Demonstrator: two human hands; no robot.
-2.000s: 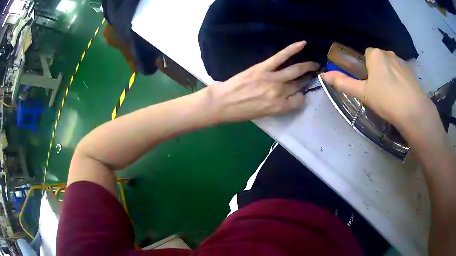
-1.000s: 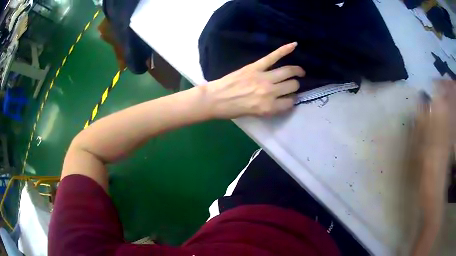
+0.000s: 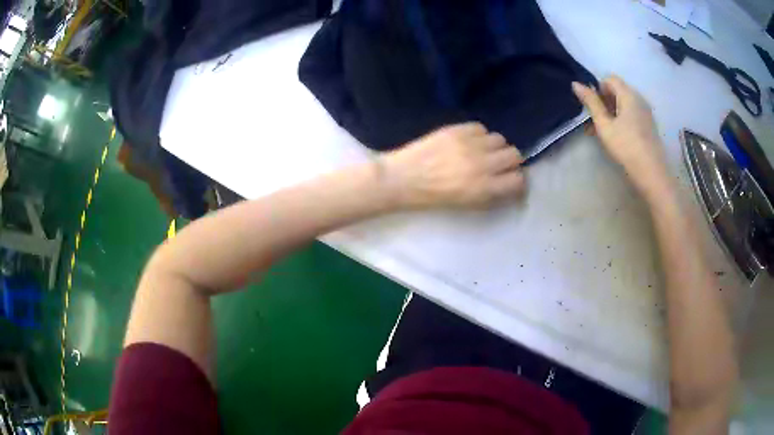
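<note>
A dark garment piece (image 3: 424, 68) lies over the white table, with a narrow white strip (image 3: 556, 139) along its near edge. My left hand (image 3: 462, 168) has its fingers curled on the cloth at the left end of the strip. My right hand (image 3: 621, 119) pinches the cloth's right corner between thumb and fingers. The steam iron (image 3: 734, 191) stands on the table to the right, apart from both hands, its pointed metal soleplate partly cut off by the picture's edge.
Black scissors (image 3: 717, 68) lie at the table's far right, near paper scraps (image 3: 679, 12). More dark cloth (image 3: 229, 25) hangs over the table's far left corner. The white table's front edge (image 3: 475, 312) runs close before my body. Green floor (image 3: 280, 340) lies to the left.
My right hand has let go of the iron, now at the right, and has taken the cloth's right corner. My left hand's fingers have curled in. The view has shifted.
</note>
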